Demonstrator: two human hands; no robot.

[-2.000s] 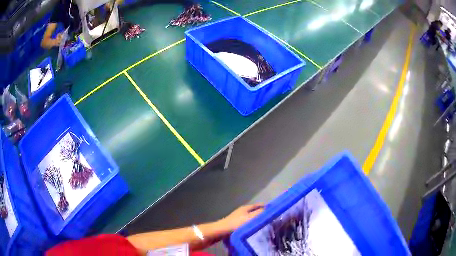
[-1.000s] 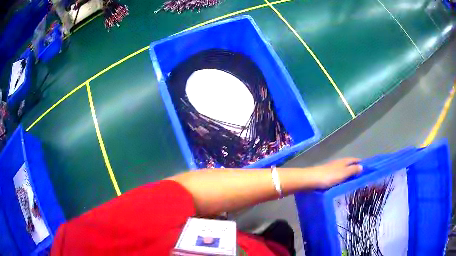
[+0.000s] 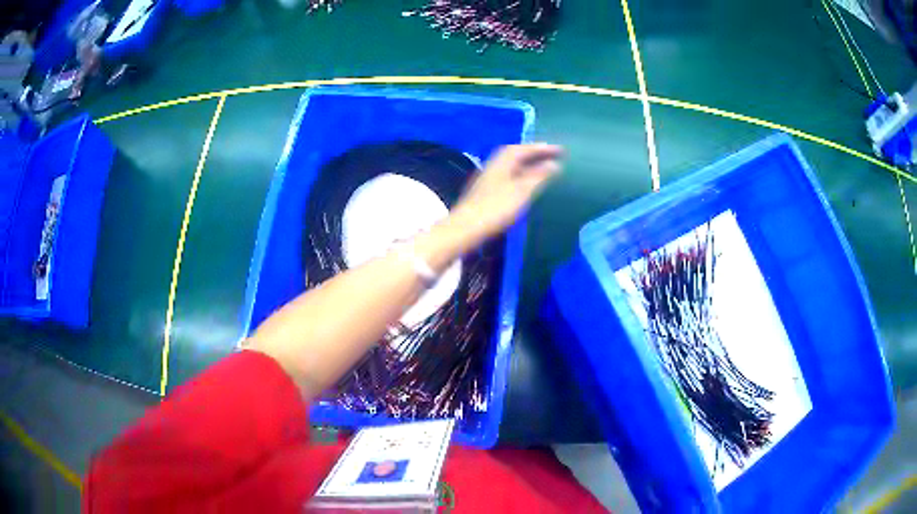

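My left hand (image 3: 508,191) is blurred, over the right rim of a blue tote, holding nothing. The tote (image 3: 277,236) stands in front of me with a large black cable coil (image 3: 337,171) around a white paper liner (image 3: 387,216); reddish-silver wire ends gather at its near side. My forearm covers part of the coil. To the right, a second blue tote (image 3: 845,301) sits at an angle and looks tilted. It holds short black wire leads (image 3: 684,311) with reddish ends on a white paper sheet (image 3: 764,321). My right hand is not in view.
Another blue tote (image 3: 80,241) with short wires on paper stands at the left. More loose wires (image 3: 483,22) lie at the top on the green bench mat (image 3: 573,131) with yellow tape. A small white and blue object (image 3: 890,125) is at the right edge. An ID badge (image 3: 387,462) hangs before me.
My left hand has left the rim of the tilted tote and moved left, over the coil tote. The tilted tote now shows higher, beside the coil tote. The view has turned.
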